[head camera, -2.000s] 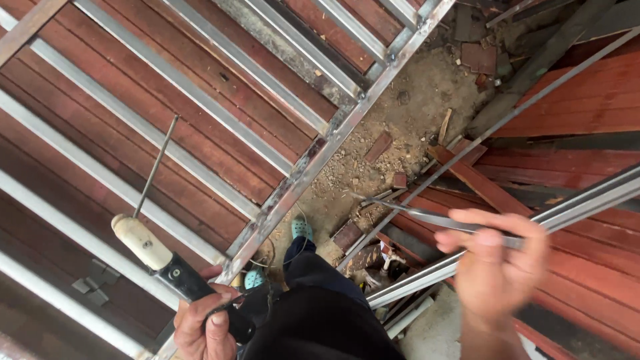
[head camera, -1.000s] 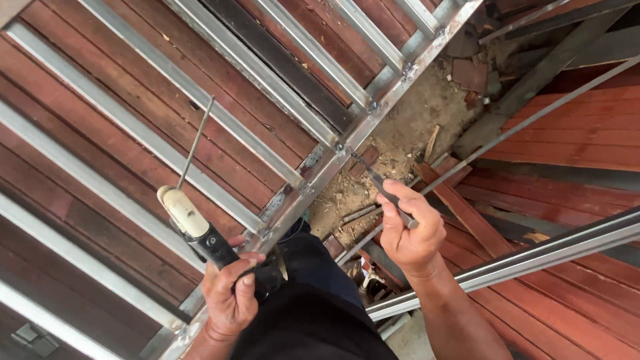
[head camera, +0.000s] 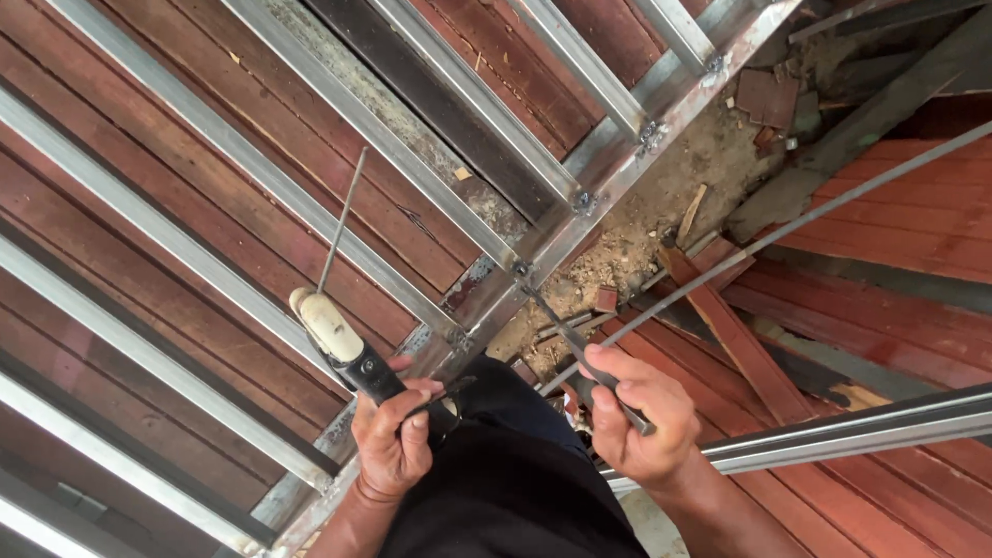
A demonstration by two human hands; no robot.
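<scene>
My left hand (head camera: 395,438) is closed around a welding electrode holder (head camera: 353,356) with a black handle and cream jaws. A thin electrode rod (head camera: 343,221) sticks up from those jaws. In my right hand (head camera: 639,411) is a slim dark metal hand tool (head camera: 573,337), pinched between thumb and fingers. Its tip is at a dark weld joint (head camera: 521,269), where a square steel tube (head camera: 418,167) meets the long steel rail (head camera: 558,248). More dark weld spots (head camera: 583,203) show along that rail.
Parallel steel tubes (head camera: 178,159) lie over reddish wooden planks (head camera: 147,186). On the right are red boards (head camera: 852,318), a thin metal rod (head camera: 775,244) and a metal channel (head camera: 852,438). Wood scraps and rubble (head camera: 612,260) cover the ground beyond the rail.
My right hand has moved left, bringing the tool's tip from beyond the rail to the weld joint. The electrode holder stays in my left hand. The view has shifted.
</scene>
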